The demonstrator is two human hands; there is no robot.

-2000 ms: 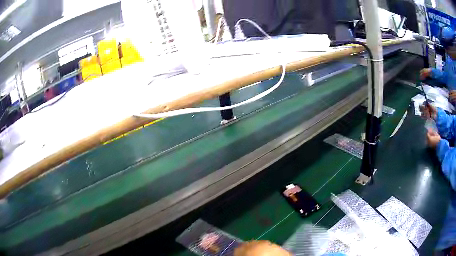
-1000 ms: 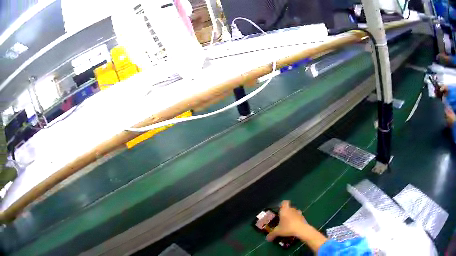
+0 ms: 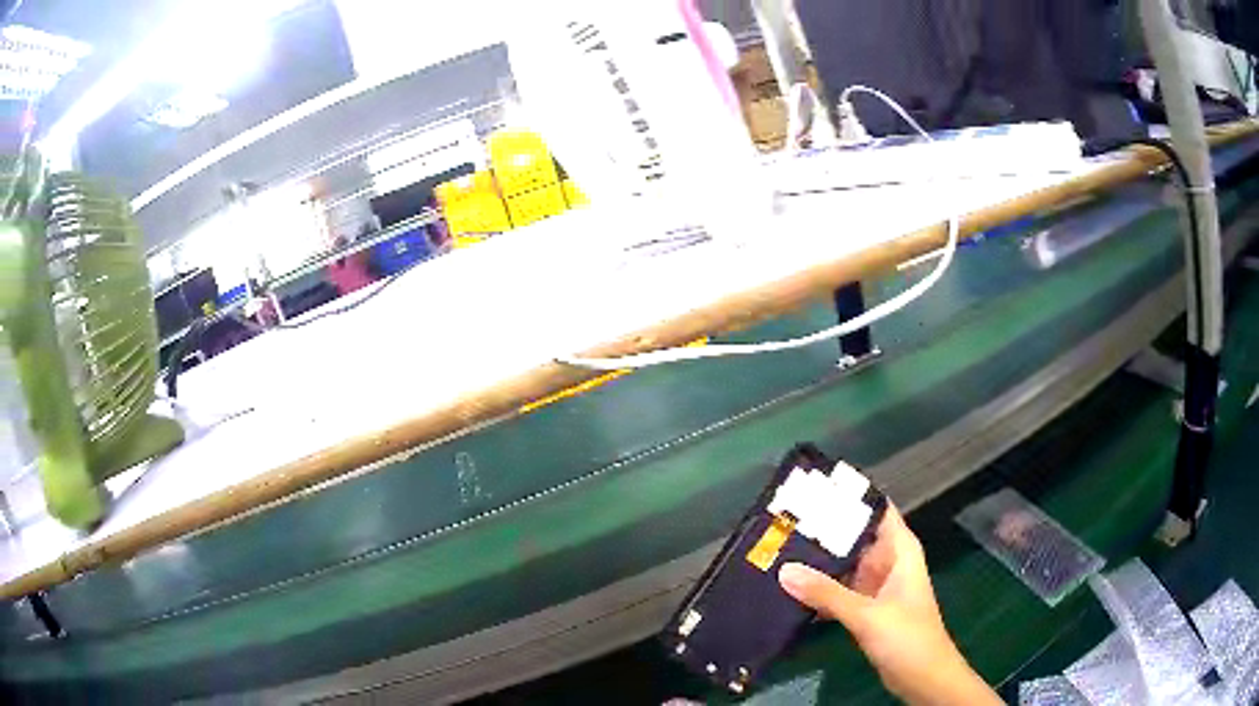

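Observation:
My right hand [image 3: 884, 586] reaches in from the lower right, bare, and holds a phone display module [image 3: 746, 614] above the belt. The thumb lies on its back and the fingers are behind its right edge. The module is tilted, with a white patch at its upper end and an orange flex cable in the middle. A skin-coloured sliver at the bottom edge may be my left hand; it is too cut off to tell. A pale bubble bag [image 3: 784, 694] shows partly beside it. Empty bubble bags [image 3: 1149, 637] overlap at the lower right.
A filled bubble bag [image 3: 1029, 545] lies on the green conveyor belt [image 3: 953, 607]. A post [image 3: 1190, 414] stands at the right. A raised white shelf with a wood-coloured edge [image 3: 456, 408] crosses the view, with a green fan [image 3: 97, 331] at left and a hanging white cable [image 3: 773, 352].
My right hand has lifted the module off the belt and brought it nearer. The view has turned left, so the green fan now shows and the bags sit further right.

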